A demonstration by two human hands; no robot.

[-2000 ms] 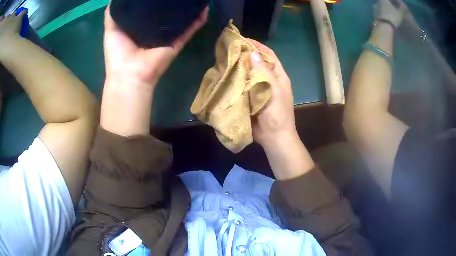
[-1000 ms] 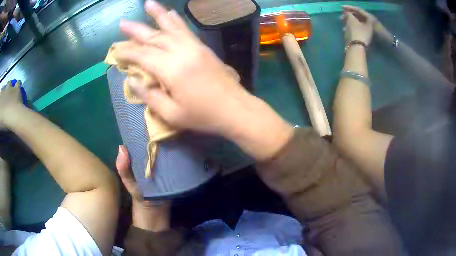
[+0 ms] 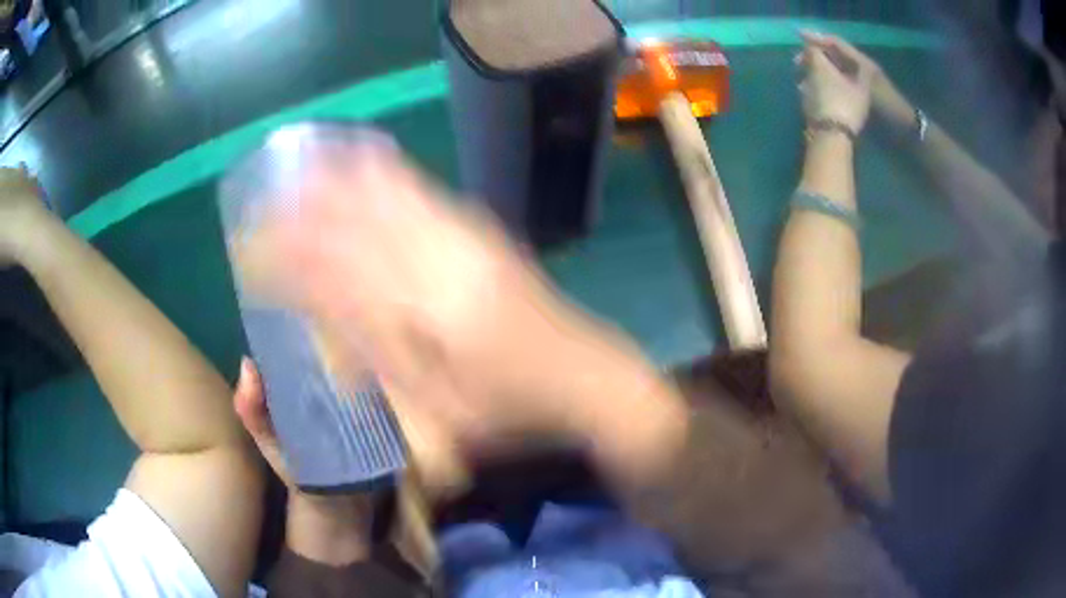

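Observation:
A grey mesh speaker [image 3: 281, 350] is held up, tilted, in front of me. My left hand [image 3: 322, 496] holds it by its lower end; the thumb shows at its left edge and the fingers are hidden. My right hand [image 3: 468, 304], motion-blurred, lies over the speaker's upper and right part. A blurred strip of the tan cloth [image 3: 415, 496] shows below my right hand, between it and the speaker; the rest of the cloth is hidden.
Another speaker with a wood-grain top [image 3: 532, 35] stands upright beyond my right hand. A mallet [image 3: 715, 222] with an orange head lies right of it on the green work surface [image 3: 643, 269]. Neighbouring workers' arms reach in at left [image 3: 135, 350] and right [image 3: 824, 269].
The held speaker is turned to show a narrower face and has shifted slightly left. My right hand has moved down a little over it, still with the cloth.

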